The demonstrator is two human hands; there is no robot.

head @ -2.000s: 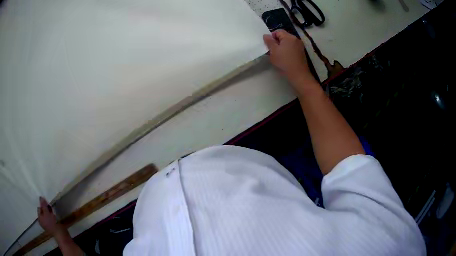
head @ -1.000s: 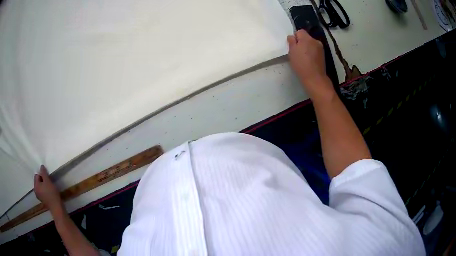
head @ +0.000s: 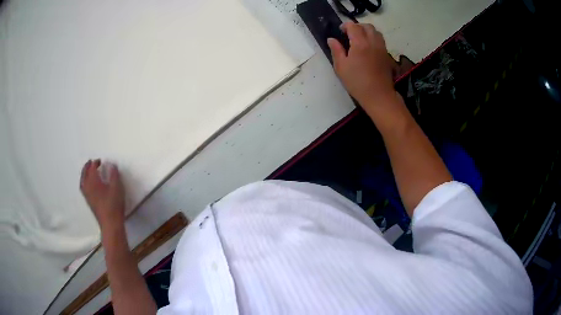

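A large cream fabric ply (head: 154, 80) lies over the table, its near edge running diagonally with a thin edge visible under it. My left hand (head: 103, 187) is over the cloth near its front edge at the lower left, fingers and thumb apart. My right hand (head: 363, 58) is over a black cloth weight (head: 320, 21) beside the cloth's right corner. Its thumb and fingers are apart over the bar; whether they grip it cannot be told. Part of the bar is hidden under the hand.
A wooden ruler (head: 161, 237) lies along the near table edge, partly behind my left forearm. Black shears handles (head: 360, 6) show at the top, cut off by the frame. Soft folds (head: 43, 237) lie at the cloth's lower left. A blue stool (head: 461, 169) is on the dark floor.
Both hands have let go of the cloth edge. My left hand has moved onto the cloth, and my right hand from the corner onto the black weight. The cloth edge lies straighter.
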